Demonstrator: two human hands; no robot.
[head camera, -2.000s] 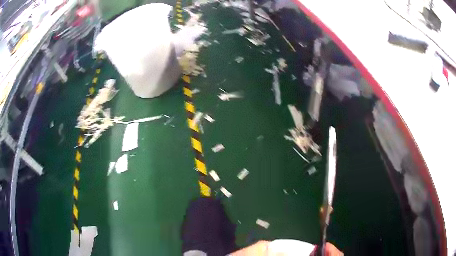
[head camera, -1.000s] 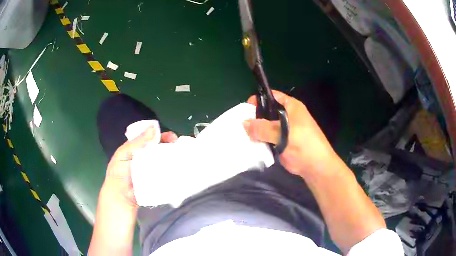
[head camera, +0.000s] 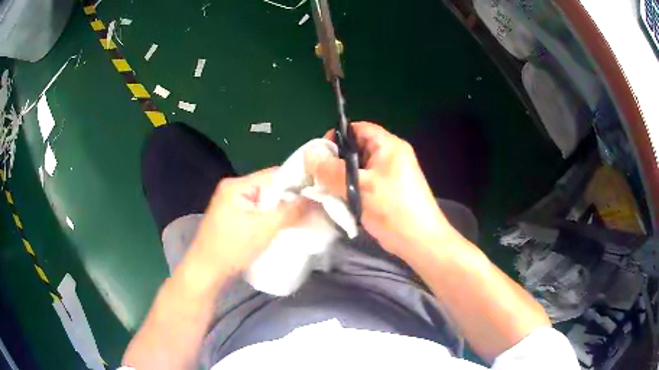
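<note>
The tailor's shears (head camera: 330, 61) point up and away over the floor, with a brass pivot screw and black handles; the upper blade end is cut off by the frame's top. My right hand (head camera: 392, 186) is around the shears' handles and also pinches the white fabric (head camera: 289, 253). The fabric is bunched up over my lap between both hands. My left hand (head camera: 242, 217) is closed on the fabric's left side, slightly blurred. The fabric covers some fingertips.
The red-edged white table (head camera: 614, 79) curves along the right side. Stuffed bags (head camera: 553, 108) and crumpled plastic (head camera: 549, 274) lie beneath it. A white tub (head camera: 32, 29) stands at the upper left. Offcuts (head camera: 260, 128) and a yellow-black line (head camera: 137, 89) are on the green floor.
Both hands have come into view since the earliest frame. Since the middle one, they have moved closer together, the fabric has gone from spread to bunched, and the shears have shifted left.
</note>
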